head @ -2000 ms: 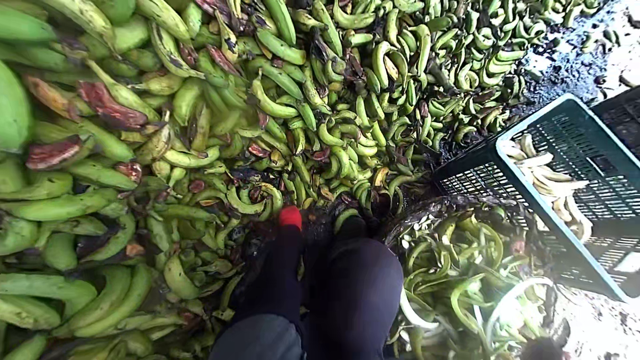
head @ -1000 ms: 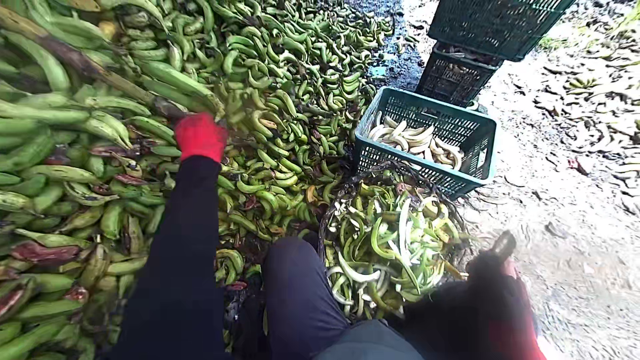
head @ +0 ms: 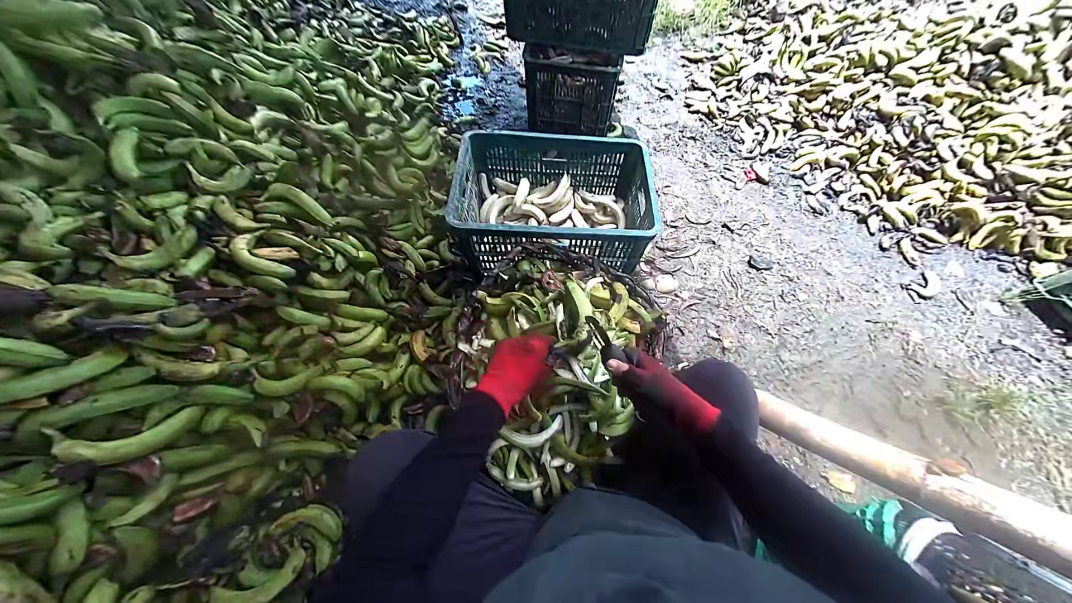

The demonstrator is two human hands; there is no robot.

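Observation:
My left hand (head: 515,368), in a red glove, curls at the lower end of a green plantain (head: 578,303); its fingertips are partly hidden. In my gloved right hand (head: 662,387) is a knife (head: 615,352) with a dark handle, its blade close beside the plantain. Both hands are over a heap of plantain peels (head: 536,435) between my knees, in a dark-rimmed container. Beyond it stands a green plastic crate (head: 553,234) with peeled plantains (head: 548,201) in it. A large pile of green plantains (head: 285,260) spreads on the left.
Dark stacked crates (head: 574,92) stand behind the open crate. More plantains or peels (head: 938,134) cover the ground at the upper right. A pale pole (head: 904,477) lies by my right knee, near a green and white item (head: 879,519). Wet, dirty ground (head: 779,293) lies between.
My left hand has moved from the green pile to the peel heap. My right hand has come inward from the right to meet it. The view has turned to the right.

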